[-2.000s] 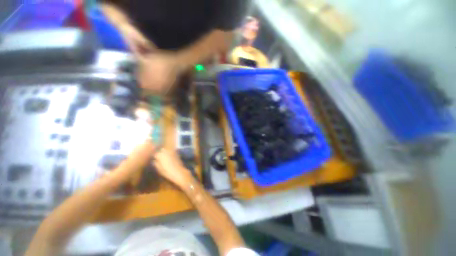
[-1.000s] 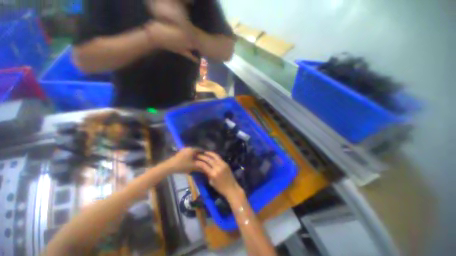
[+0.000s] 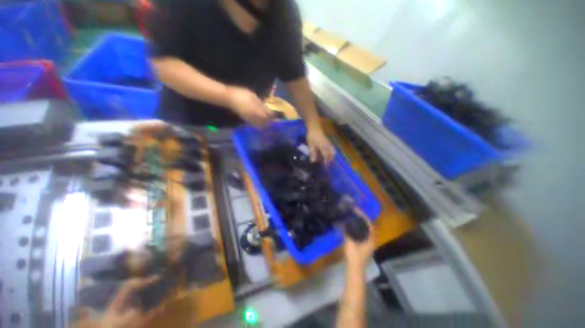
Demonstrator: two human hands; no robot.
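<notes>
My right hand is at the near right corner of the blue bin and holds a small black unit. The bin is heaped with black units. My left hand is blurred at the lower left, over the near end of the orange fixture. Dark units lie beside its fingers; whether it grips one cannot be told. The fixture has a green strip down its middle, dark square openings and black units at its far end.
A coworker in black stands opposite, one hand in the bin. The bin rests on another orange fixture. Grey rails lie between the fixtures. A perforated metal bed is at left. A green light glows at the front. Another blue bin stands at right.
My hands were together over the bin. The left has moved to the fixture at lower left, the right to the bin's near corner with a black unit. The coworker's hand has reached into the bin.
</notes>
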